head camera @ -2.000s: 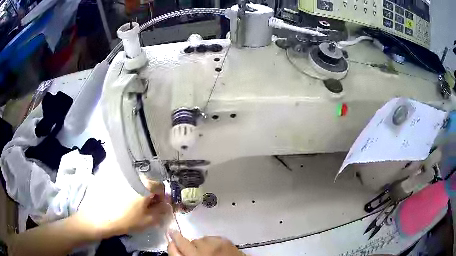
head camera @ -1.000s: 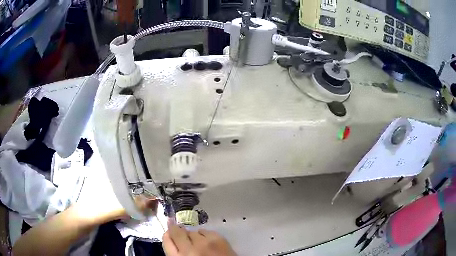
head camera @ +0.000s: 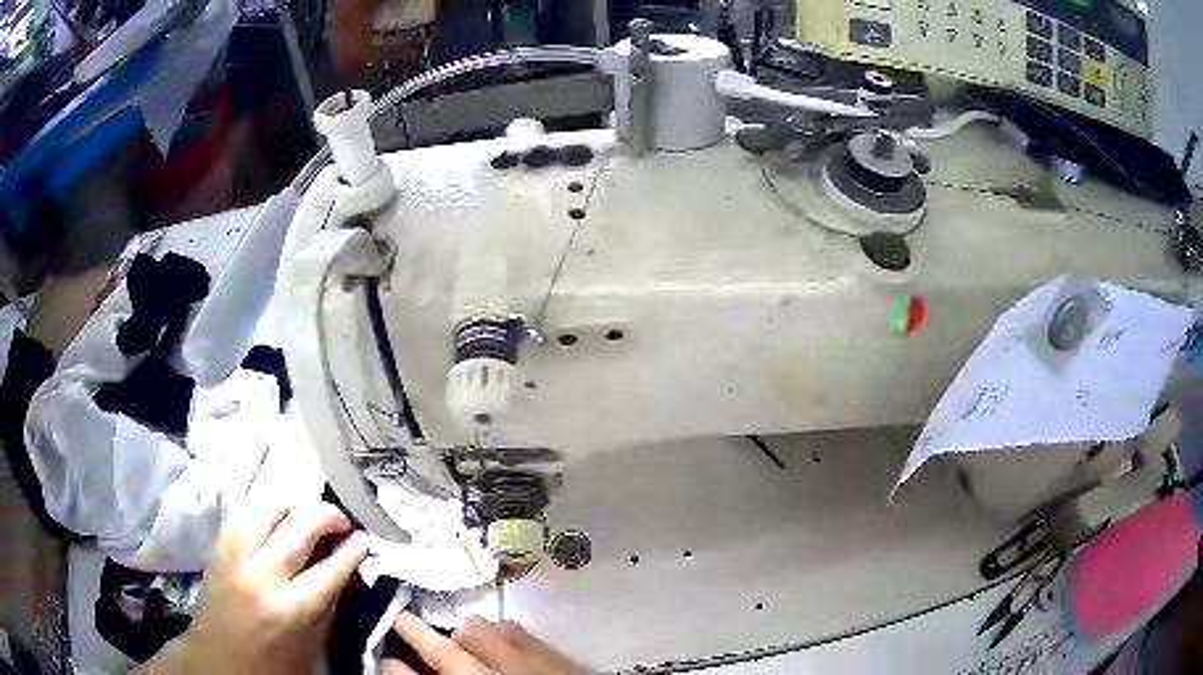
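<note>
A white fabric piece (head camera: 435,554) lies under the lower end of the sewing machine head, with black fabric (head camera: 359,609) beside and below it. My left hand (head camera: 271,587) is bare, at the left of the work, its fingertips pressed on the fabric edge. My right hand (head camera: 482,649) is cut off by the bottom edge; its fingers rest on the white fabric just below the machine's head. The needle and presser foot are hidden behind the head and fabric.
The cream sewing machine (head camera: 712,317) spans the picture. A black and white cut-piece pile (head camera: 132,442) lies at left. At right are a paper note (head camera: 1042,382), dark thread snips (head camera: 1013,609) and a pink pad (head camera: 1132,567). A control panel (head camera: 1003,46) is at top right.
White and black fabric now lies at the machine's lower end, where a thin thread showed between my hands. My left hand has moved left and down from the head; my right hand is lower.
</note>
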